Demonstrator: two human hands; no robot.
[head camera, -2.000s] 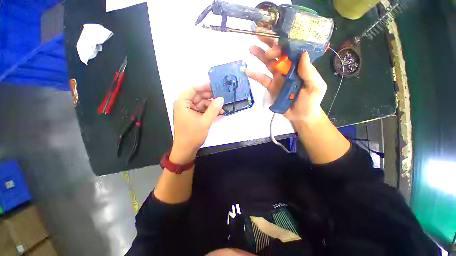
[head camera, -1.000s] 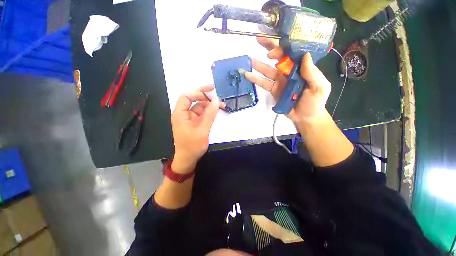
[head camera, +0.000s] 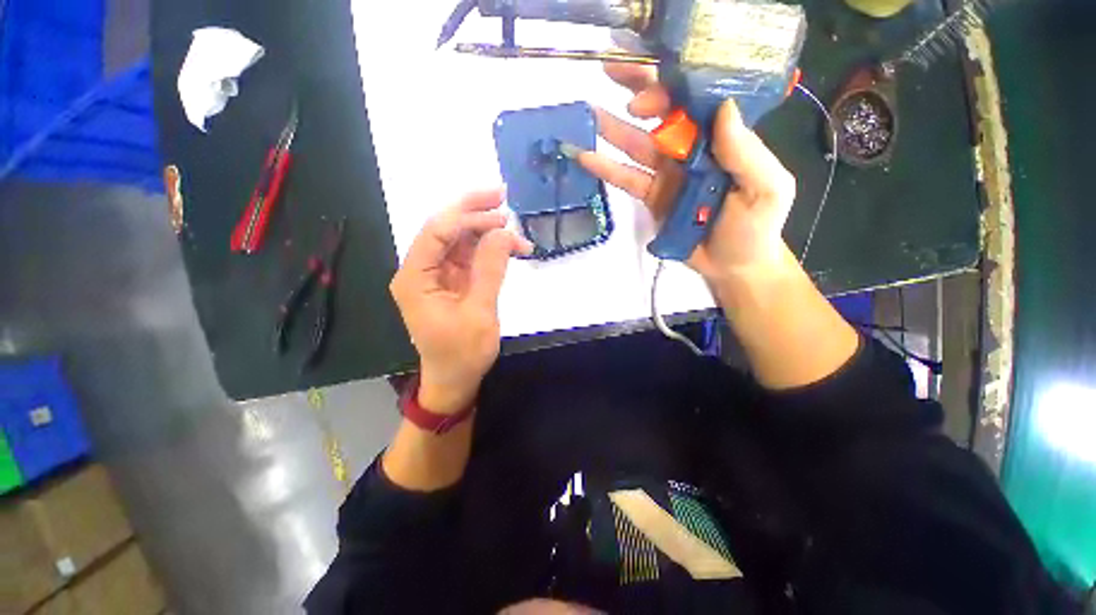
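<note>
The blue-grey front plate (head camera: 529, 132) lies over the housing (head camera: 570, 228) on white paper, with the housing's open lower part and green edge showing. A dark lead wire runs down from the plate's round centre. My left hand (head camera: 451, 282) is at the lower left corner, thumb and forefinger close together by a dark bit too small to name. My right hand (head camera: 739, 204) grips the soldering gun (head camera: 733, 60) by its handle, barrel pointing left above the plate. Two of its fingers reach to the plate's centre and right edge.
Red-handled cutters (head camera: 262, 204), dark pliers (head camera: 310, 294) and a crumpled tissue (head camera: 216, 75) lie on the dark mat at left. The solder waste tin (head camera: 864, 126) and coiled iron stand (head camera: 940, 36) are at right. The gun cord (head camera: 660, 300) hangs over the bench's front edge.
My left fingers have let go of the plate's lower left corner and drawn slightly away. My right fingertip has moved from the plate's upper right to its centre. The gun sits slightly higher in view.
</note>
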